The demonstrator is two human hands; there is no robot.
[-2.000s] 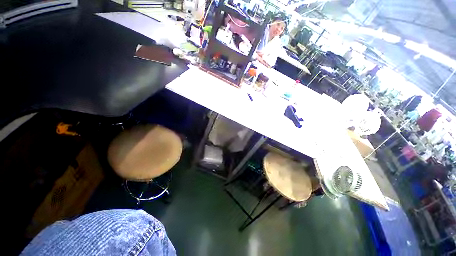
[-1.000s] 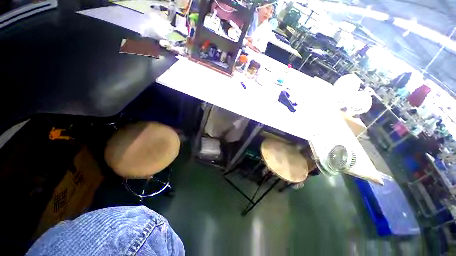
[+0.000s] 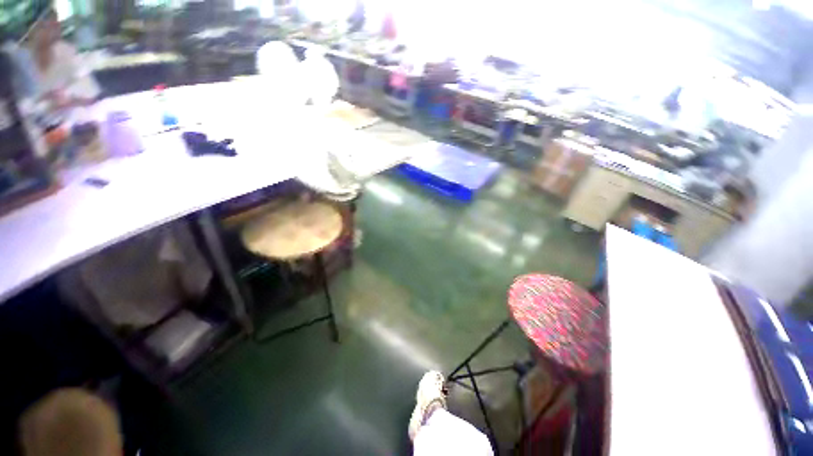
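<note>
Neither of my hands is in the picture. One of my legs in white trousers [image 3: 453, 436] shows at the bottom edge, with a pale shoe [image 3: 430, 392] on the green floor. A stool with a red patterned seat [image 3: 559, 321] and black legs stands right of the shoe. A white table [image 3: 134, 196] runs across the left, with a small dark lump [image 3: 208, 144] on it. A round tan stool [image 3: 292, 230] on black legs stands at its near side. The picture is blurred.
Another white table [image 3: 673, 356] is at the right, with dark blue fabric [image 3: 784, 347] along its far side. A blue pallet [image 3: 453, 169] lies on the floor ahead. A brown box [image 3: 562, 166] stands beside a cabinet [image 3: 606, 198]. A person [image 3: 58, 71] is at the upper left.
The view has swung to the right. The denim sleeve and black worktop have left the picture; the shoe, trouser leg, patterned stool and right table have come into it.
</note>
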